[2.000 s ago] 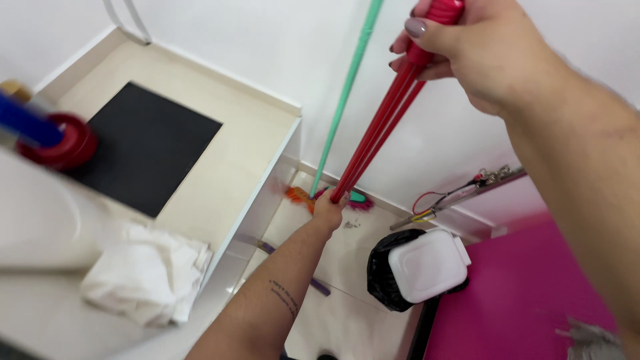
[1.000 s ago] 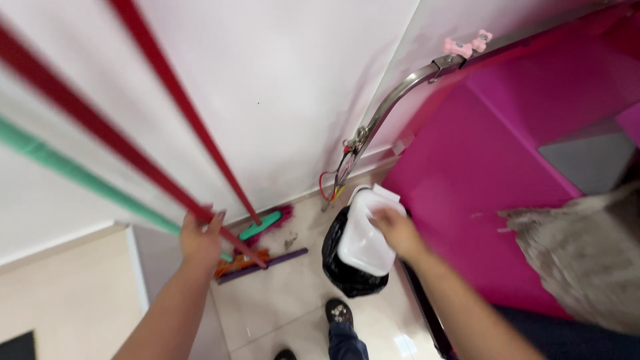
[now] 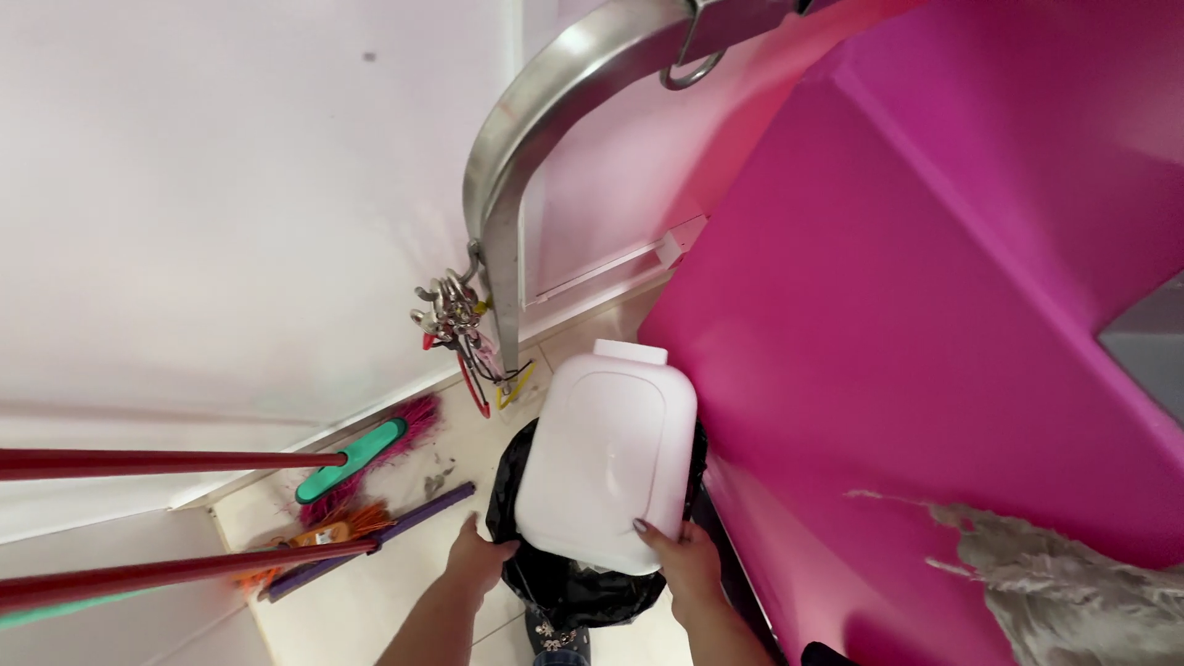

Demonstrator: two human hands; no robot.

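A white plastic bin lid lies tilted over a bin lined with a black garbage bag. My right hand grips the lid's lower right edge between thumb and fingers. At the bag's left rim is my left hand, touching the black plastic; how firmly its fingers close there is hard to see. To the left, a broom with a green head and magenta bristles leans by the wall. Beside it are an orange-bristled broom and a purple squeegee with a red handle.
A curved metal bar with a bunch of hooks and clips hangs ahead. A magenta panel rises close on the right, with a gray shaggy cloth on it. My shoe is just below the bin.
My left hand has let go of the red handle and moved to the bag's rim. My right hand has moved to the lid's lower edge. The view is now nearer the bin.
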